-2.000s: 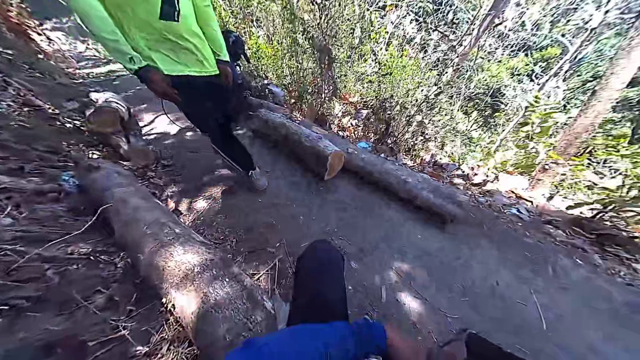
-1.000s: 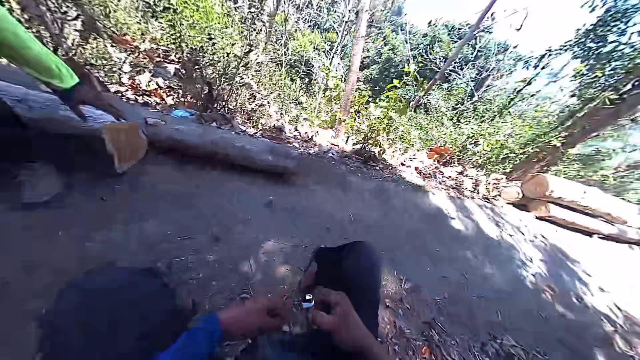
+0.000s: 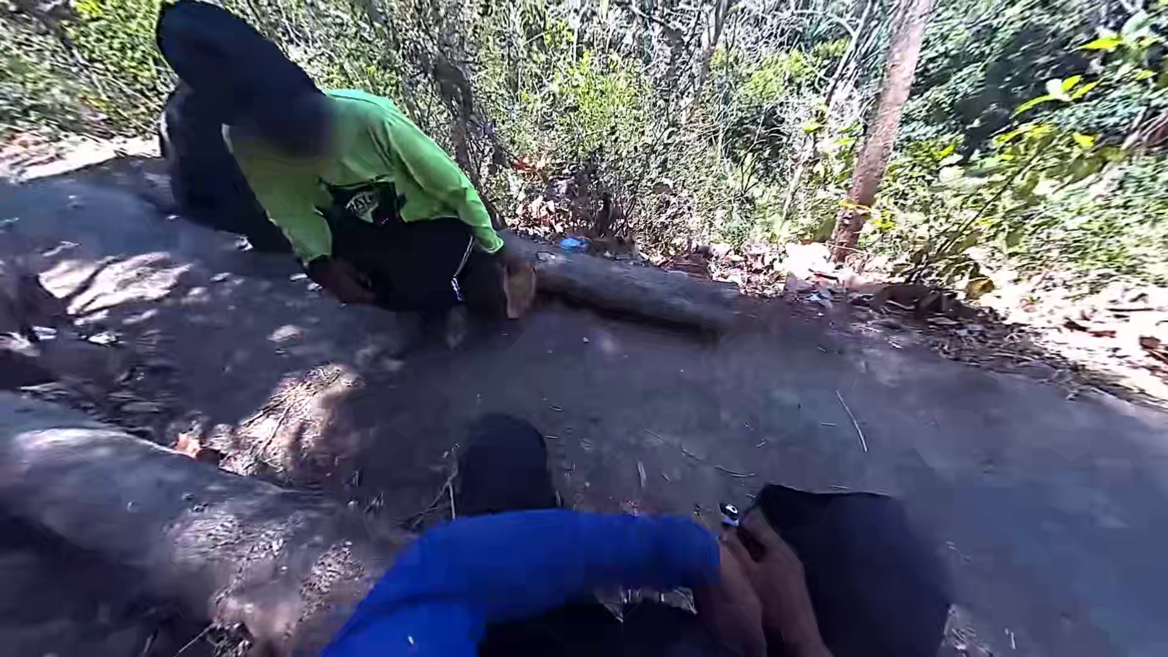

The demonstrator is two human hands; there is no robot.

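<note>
My left hand (image 3: 732,589), at the end of a blue sleeve (image 3: 547,552), reaches across to the right and meets my right hand (image 3: 783,575) beside my dark-clothed right knee (image 3: 853,557). A small object with a white and black end (image 3: 729,514) sticks up at the fingertips of my right hand. Its kind cannot be told. My left fingers are close against the right hand and partly hidden, so whether they grip anything is unclear.
A person in a green long-sleeved shirt (image 3: 401,164) is low beside a log (image 3: 630,285) across the dirt path. A thick log (image 3: 164,511) lies at the lower left. Brush, dry leaves and a thin tree trunk (image 3: 885,128) border the path.
The other person, standing two seconds ago, is now low by the far log. My hands, apart around the small object one second ago, are now together by my right knee.
</note>
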